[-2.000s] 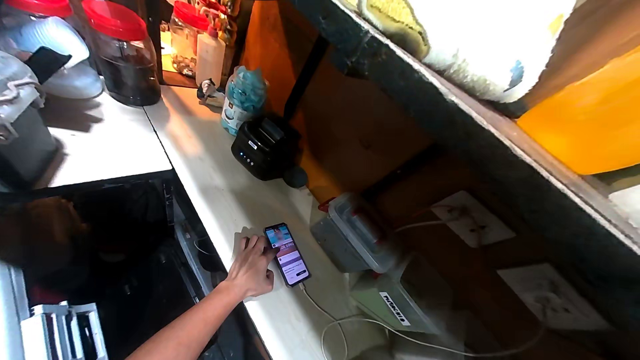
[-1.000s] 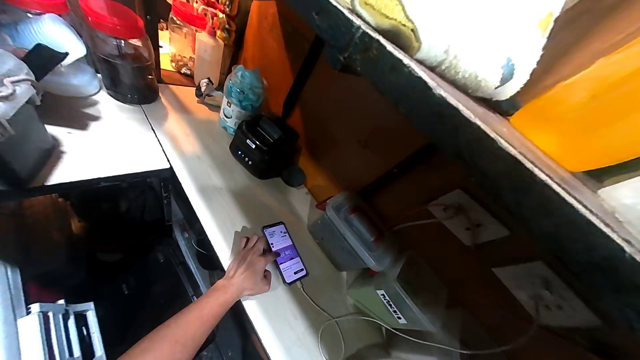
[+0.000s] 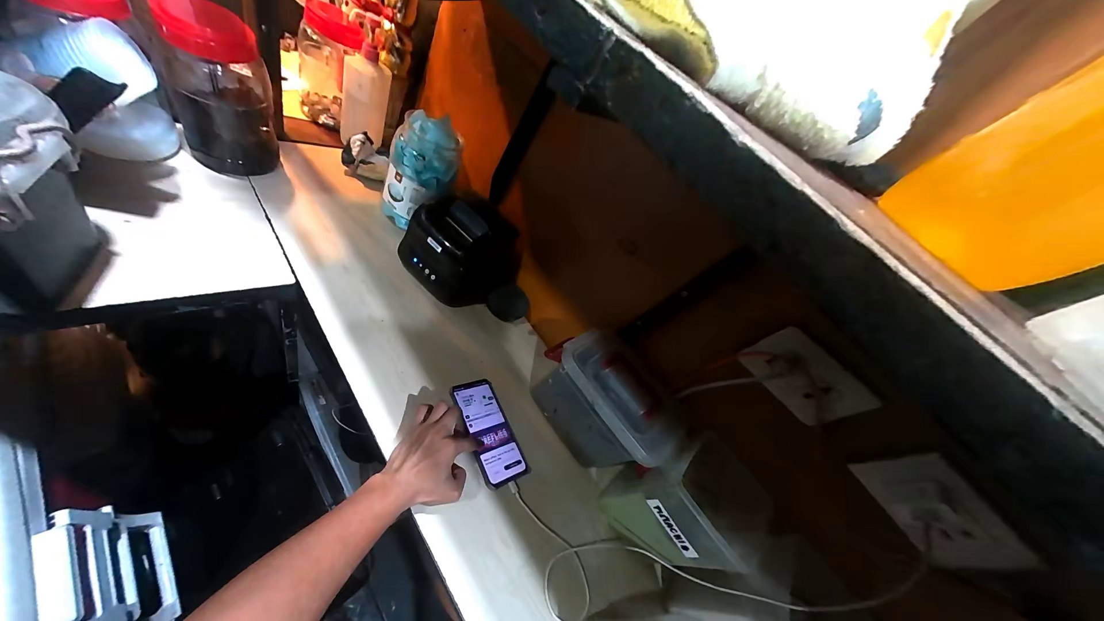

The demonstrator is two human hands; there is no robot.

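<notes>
A smartphone [image 3: 490, 433] lies face up on the white counter with its screen lit and a white cable plugged into its lower end. From the lower left reaches my left hand [image 3: 433, 457], palm down at the phone's left edge. Its index fingertip is over the screen, the other fingers are spread on the counter, and nothing is held. My right hand is out of view. Farther along the counter are a black device [image 3: 461, 250] with small lights and a clear bottle [image 3: 418, 168] with teal contents.
Plastic containers [image 3: 595, 405] stand right of the phone, near wall sockets [image 3: 789, 371]. The white cable [image 3: 690, 582] loops over the counter. A dark-edged shelf [image 3: 776, 190] crosses the upper right. Red-lidded jars [image 3: 216, 95] stand at the back left.
The picture on the phone's screen has changed. My left hand stays beside the phone with only slight finger movement.
</notes>
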